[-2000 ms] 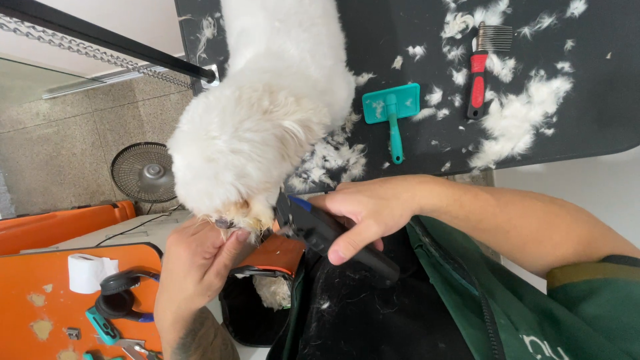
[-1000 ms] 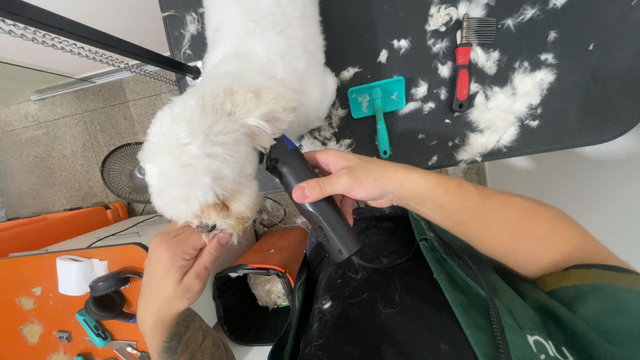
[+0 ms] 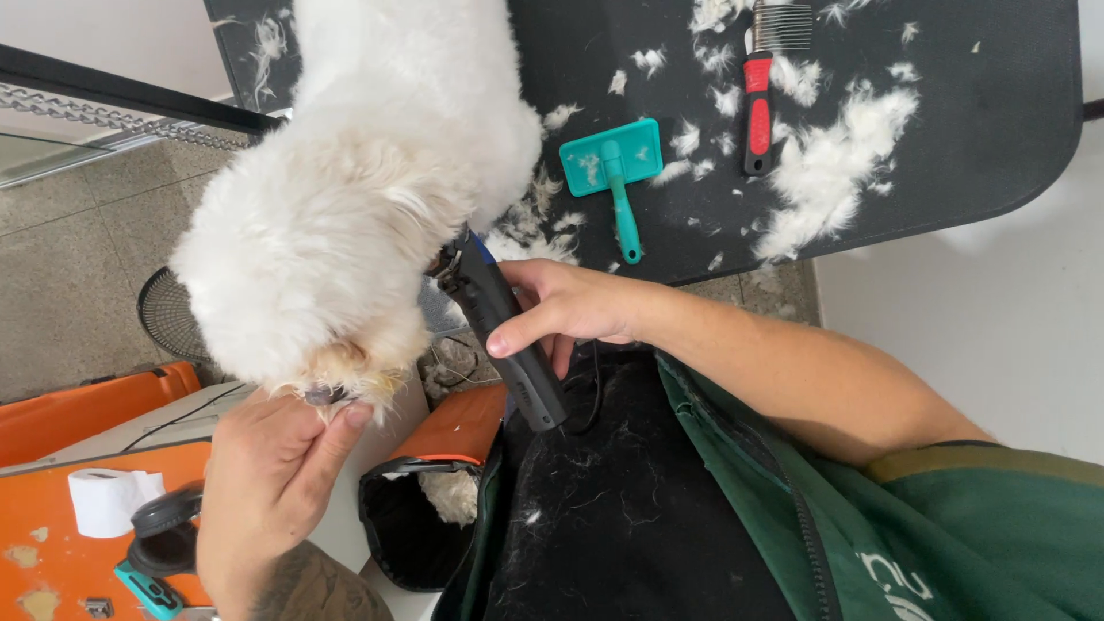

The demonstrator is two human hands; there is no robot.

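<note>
A white long-haired dog [image 3: 345, 216] stands on the black grooming table [image 3: 966, 155], its head hanging over the near edge. My left hand [image 3: 276, 466] pinches the hair at the dog's chin, just below the nose. In my right hand [image 3: 569, 306] is a black electric hair clipper [image 3: 504, 323], its blade end against the hair at the side of the dog's head or neck; the blade is partly hidden in the coat. A teal slicker brush [image 3: 612, 164] and a red and black dematting comb [image 3: 759, 112] lie on the table.
Loose white fur [image 3: 845, 164] litters the table. A black bar with a chain [image 3: 129, 90] is at upper left. Below are an orange bin [image 3: 448, 427] with a black liner holding fur, a fan [image 3: 172, 315], and an orange surface [image 3: 52, 509] with a paper roll [image 3: 112, 500] and black headphones [image 3: 164, 530].
Two seconds ago the clipper was close to the dog's muzzle; it has since moved to the side of the head or neck. My left hand keeps its hold at the chin.
</note>
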